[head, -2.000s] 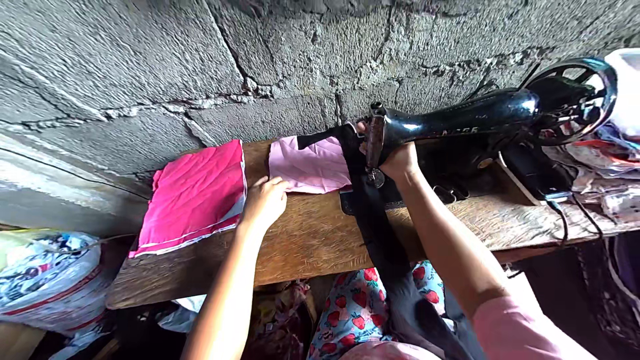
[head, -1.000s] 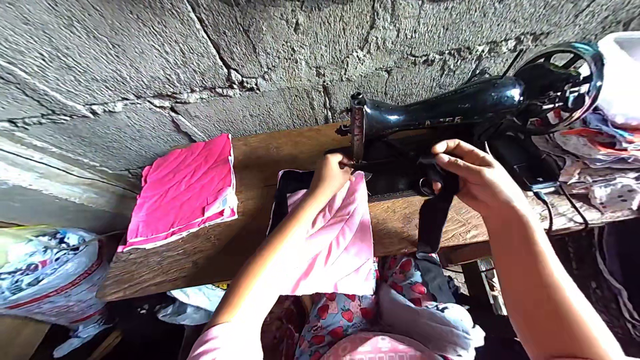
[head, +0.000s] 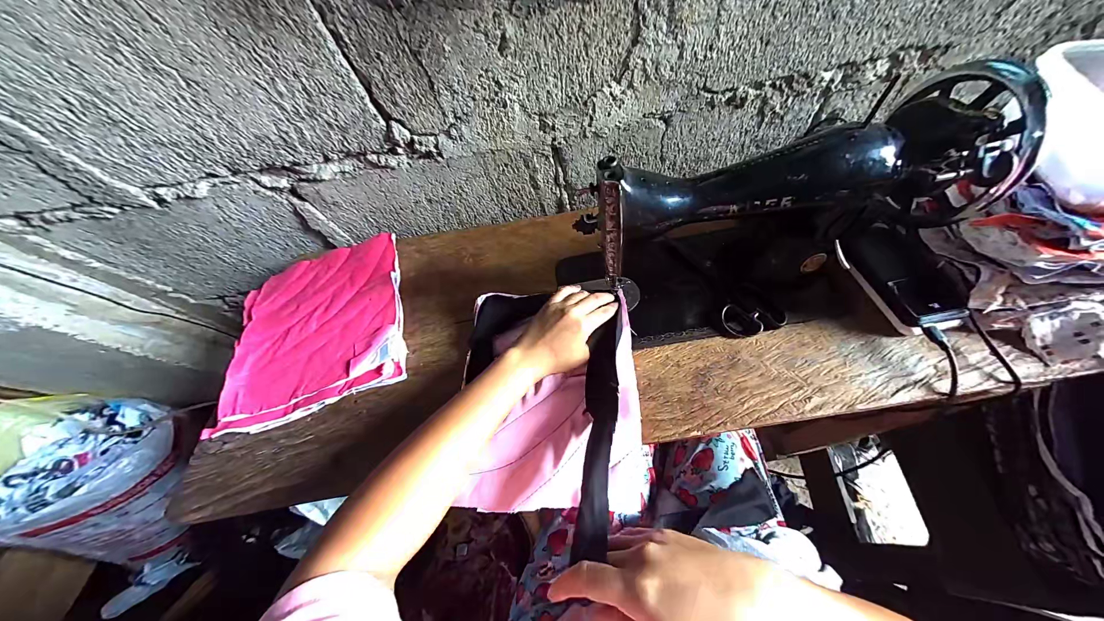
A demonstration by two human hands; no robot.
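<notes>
A black sewing machine [head: 759, 177] stands on the wooden table, its needle end above a pink cloth piece [head: 552, 457]. My left hand [head: 565, 328] presses flat on the upper part of this cloth, fingertips close to the presser foot. Black fabric shows along the cloth's top and left edges. A black fabric strip [head: 601, 405] runs from the needle area down the cloth's right side. Its lower part is gripped by my right hand [head: 647, 573], near my lap. Scissors [head: 746, 319] lie on the machine's bed to the right.
A stack of bright pink cloth [head: 319, 328] lies on the wooden table [head: 742, 384] at left. A rough block wall [head: 483, 103] rises behind. A phone-like device with cables [head: 923, 289] and piled fabrics [head: 1026, 250] are at right; a filled plastic bag [head: 95, 492] is at lower left.
My right hand has moved down from beside the machine to my lap, with the black strip now stretched along the pink cloth. Two seconds ago a pink piece lay left of the needle.
</notes>
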